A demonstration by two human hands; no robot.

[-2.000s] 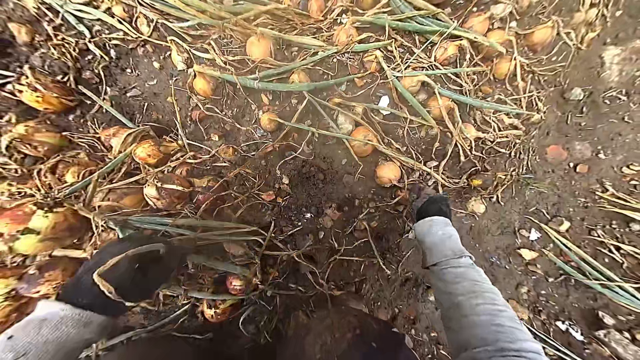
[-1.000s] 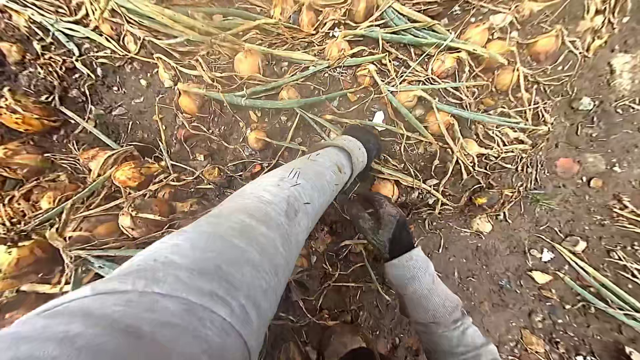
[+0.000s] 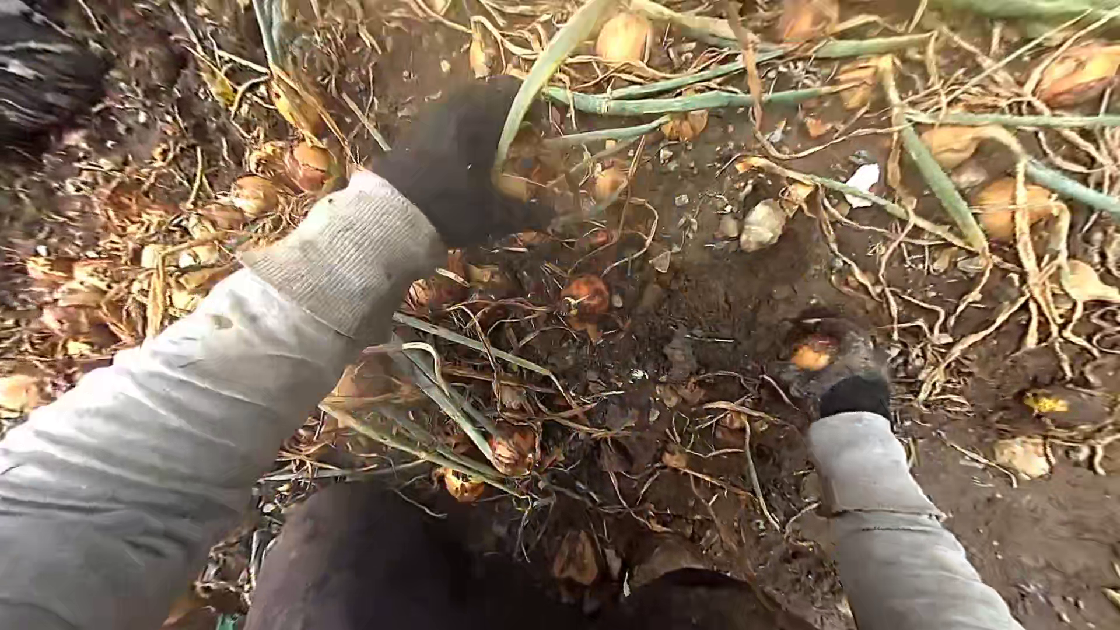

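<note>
My left hand [image 3: 472, 166], in a dark glove and blurred, is at an onion with a green stalk [image 3: 547, 74], left of the upper middle; the fingers are closed around it or its stalk. My right hand [image 3: 840, 363], dark-gloved with a grey sleeve, is low over the soil at right, with an orange onion [image 3: 812, 353] showing at its fingers. Its grip is hard to make out. Between the hands a reddish onion [image 3: 586, 296] lies on the soil. Several onions with long stalks, one a pale onion [image 3: 625, 37], lie across the top.
A heap of onions [image 3: 254, 194] with dry leaves lies along the left. Cut or loose green stalks [image 3: 446, 389] lie near my dark-clothed knee [image 3: 359, 560]. A pale stone [image 3: 763, 225] and a white scrap [image 3: 864, 184] are on the soil. Something dark [image 3: 44, 70] stands at top left.
My left hand has gone from beside the right hand to the upper left, where it now is at an onion and stalk. My right hand stays low at the right. The view has shifted.
</note>
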